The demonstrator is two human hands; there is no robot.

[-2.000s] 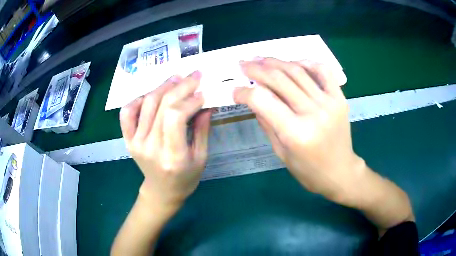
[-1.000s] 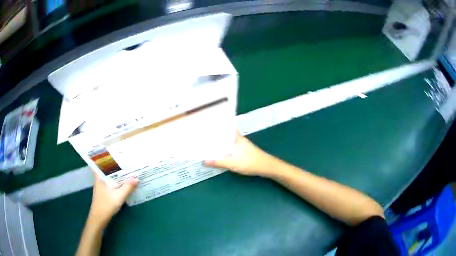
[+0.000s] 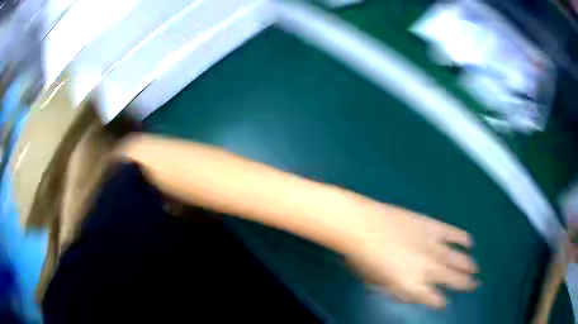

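My left hand [image 3: 418,259] is over the green worktable [image 3: 253,114], right of the picture's middle, with its fingers a little apart and nothing seen in it. Its bare forearm crosses the picture from a dark sleeve at the left. A blurred skin-coloured shape, probably my right hand [image 3: 571,245], is cut off at the right edge beside a pale object; its grip cannot be made out. White retail boxes [image 3: 190,57] lie side by side at the upper left. The whole picture is blurred.
An open brown carton [image 3: 57,145] stands beside the table at the left, below the boxes. The curved white edge rail [image 3: 412,88] runs from the top to the right. A blurred loaded tray [image 3: 494,63] lies on the belt at the upper right.
The view has swung left, bringing the white boxes and carton in. My left hand has let go of the open white box, which is no longer clearly seen; my right hand is at the edge.
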